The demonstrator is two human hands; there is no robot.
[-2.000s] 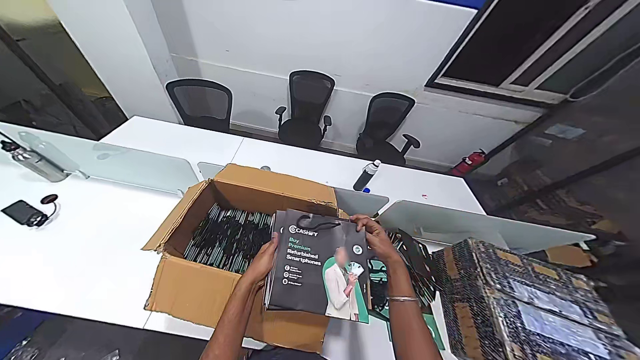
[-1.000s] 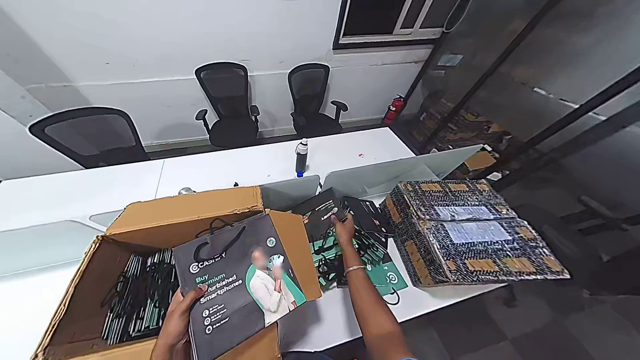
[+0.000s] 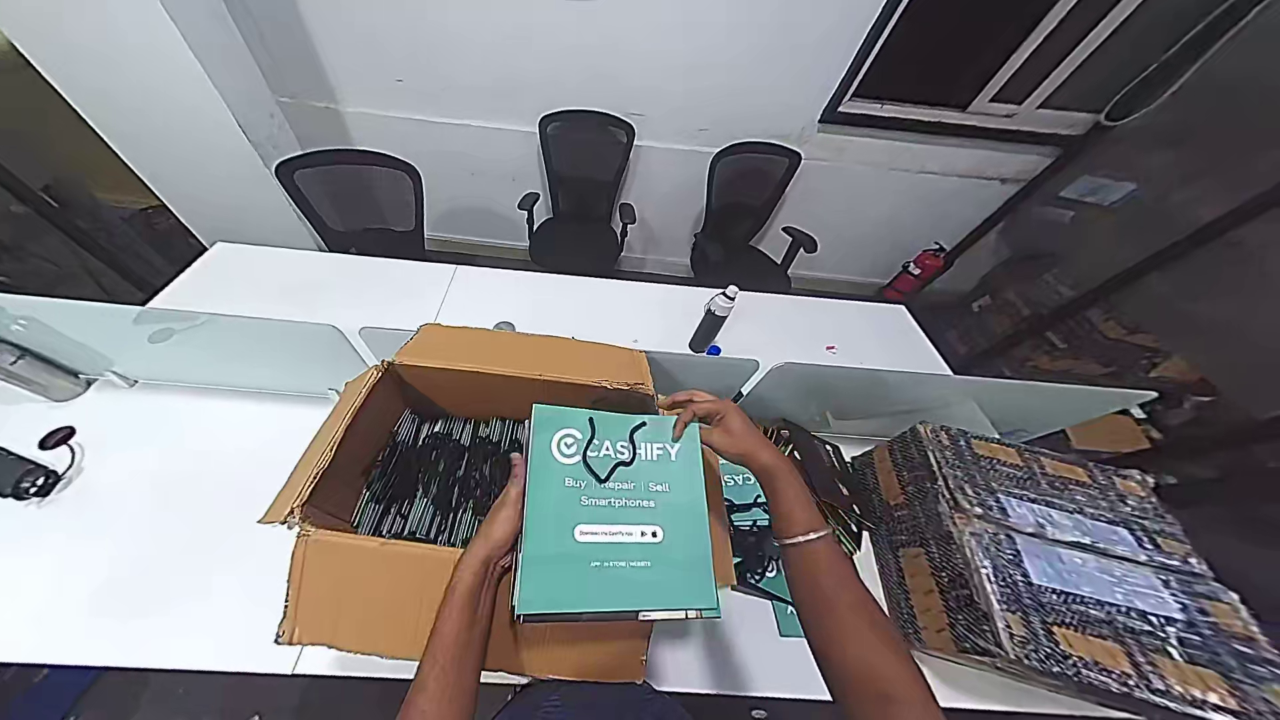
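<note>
A green paper carrier bag [image 3: 620,550] with black cord handles and white print faces up, with more bags apparently under it. My left hand [image 3: 503,515] grips its left edge; my right hand [image 3: 715,425] holds its top right corner. Behind and left of it stands an open cardboard box [image 3: 400,590] with many bags packed upright, their black handles [image 3: 440,470] on top. To the right, partly behind my right forearm, more bags [image 3: 815,470] lie in a loose pile on the white table.
Taped, wrapped cartons [image 3: 1060,580] stand at the right. Low glass dividers [image 3: 930,405] cross the table behind the box. Beyond are a bottle [image 3: 713,320] and black mesh chairs [image 3: 585,190]. A black device [image 3: 25,475] and a metal bottle [image 3: 40,370] are at the left.
A dark bag front with a printed person faced up before; now a green face shows. My right hand has moved from the loose pile to the held bags. The view has swung back left.
</note>
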